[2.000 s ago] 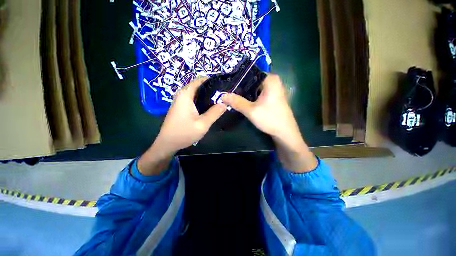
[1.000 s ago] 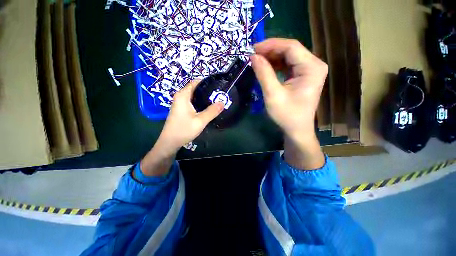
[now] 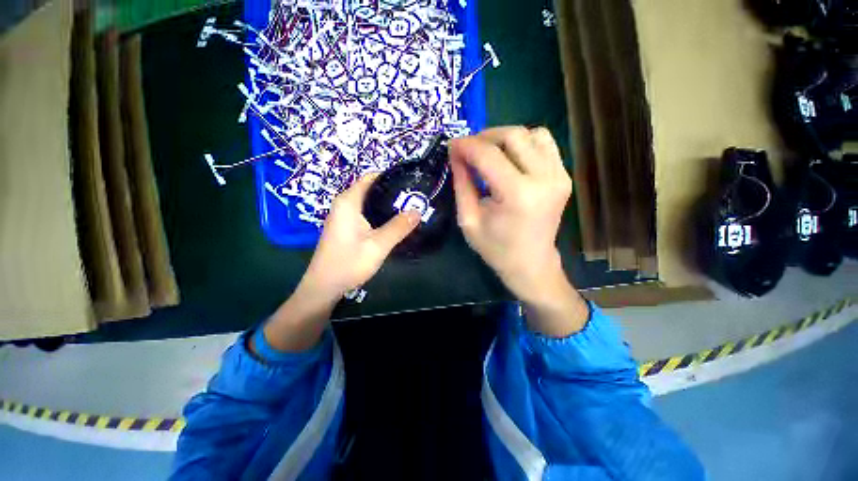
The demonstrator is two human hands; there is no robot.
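A round black plastic housing (image 3: 431, 232) is held over the bench edge, its neck pointing up and right. A white circuit board (image 3: 413, 204) lies in its middle. My left hand (image 3: 350, 241) grips the housing's left side, with the thumb on the board. My right hand (image 3: 513, 202) is at the neck, with thumb and forefinger pinched together where the lead wires (image 3: 444, 178) run. The connector is hidden by the fingertips.
A blue tray (image 3: 273, 222) heaped with white wired boards (image 3: 367, 85) stands just beyond the housing. Cardboard sheets (image 3: 120, 188) stand at the left and more cardboard (image 3: 691, 113) at the right. Black housings with boards (image 3: 743, 230) sit in rows at far right.
My right hand first left the housing and pulled the wire end up and right, then came down to the neck. The wires now curve inside the housing. The whole view has shifted slightly.
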